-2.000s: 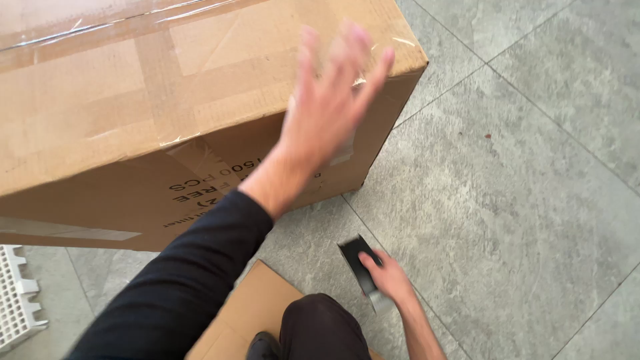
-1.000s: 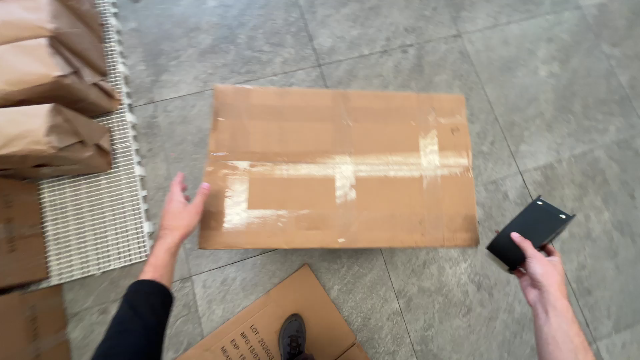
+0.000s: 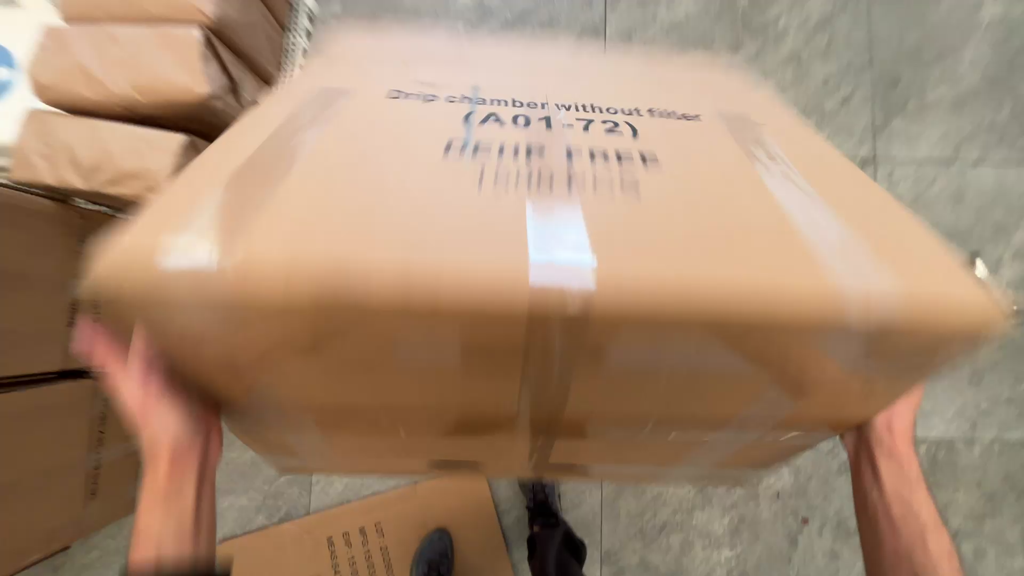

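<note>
A large taped cardboard box (image 3: 448, 240), blurred by motion and bearing printed writing, fills the middle of the view, tilted with its printed face up. My left hand (image 3: 152, 392) grips its left end near the lower corner. At the right lower corner my right hand (image 3: 888, 416) holds the box from the side and beneath, its fingers mostly hidden behind the cardboard. The black tape-dispenser-like object seen earlier is out of sight.
Brown paper-wrapped packages (image 3: 120, 72) are stacked at the upper left, above more cardboard boxes (image 3: 48, 448). A flat cardboard piece (image 3: 360, 528) lies on the grey tiled floor (image 3: 688, 528), with a shoe (image 3: 433, 552) on it.
Both hands have taken hold of the box, which has been raised and turned so that a printed face shows. The black object that was in my right hand no longer shows.
</note>
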